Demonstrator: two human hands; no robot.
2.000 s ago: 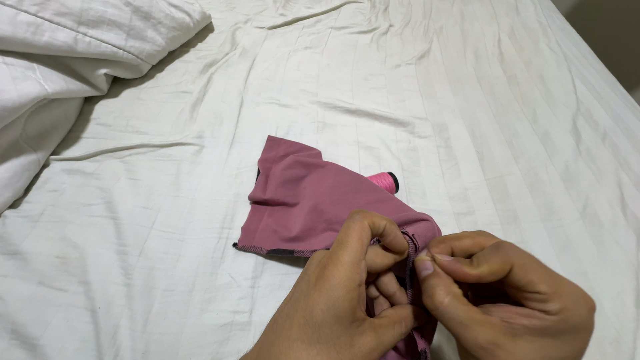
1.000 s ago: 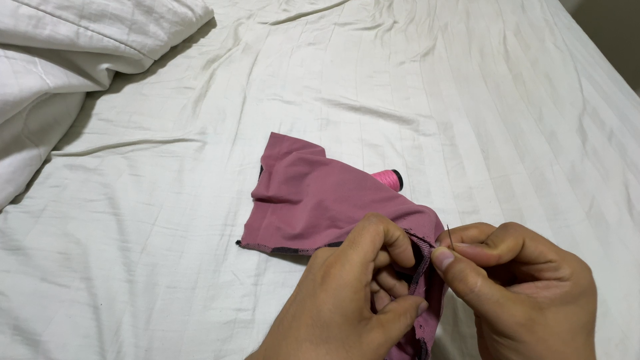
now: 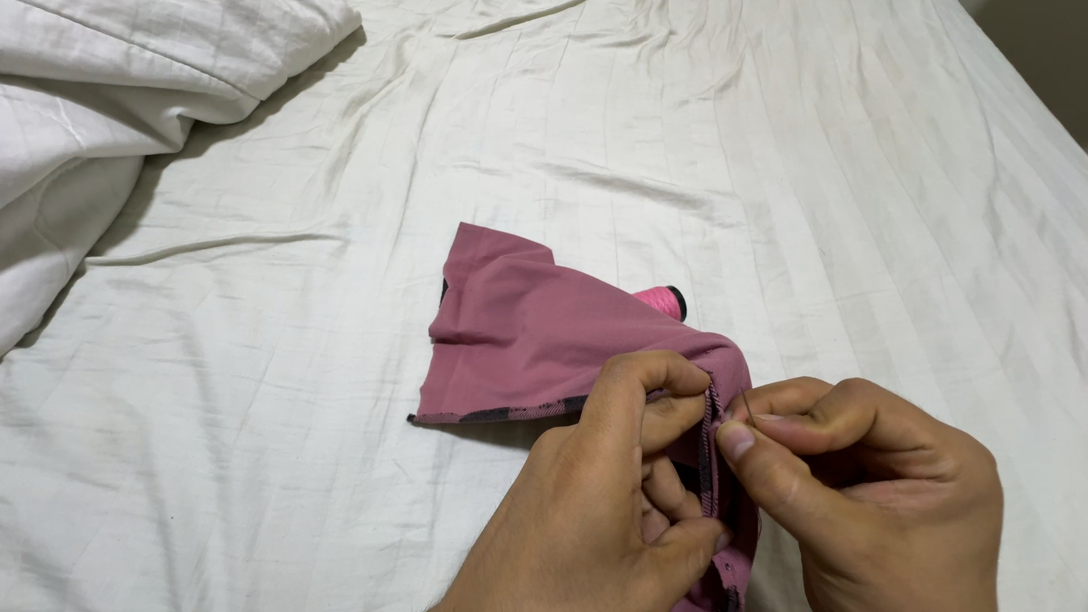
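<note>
A mauve cloth piece (image 3: 544, 314) with dark stitched edges lies in the middle and runs down to the lower right. My left hand (image 3: 620, 476) pinches its folded seam between thumb and fingers, with the seam edge standing nearly upright. Close against the right side of that seam, my right hand (image 3: 867, 476) holds a thin sewing needle (image 3: 747, 406) between thumb and index finger; the needle points upward. Part of the cloth below is hidden behind my left hand. A spool of pink thread (image 3: 659, 302) with a black end lies just behind the cloth, partly covered by it.
A wrinkled white bed sheet (image 3: 255, 357) spreads beneath everything. A thick white quilt (image 3: 110, 102) is bunched at the upper left. The bed's edge runs down the upper right, with a darker area beyond it.
The needle stood upright above my right fingertips a second ago and now leans to the left, close to the seam. My left hand keeps its hold on the cloth.
</note>
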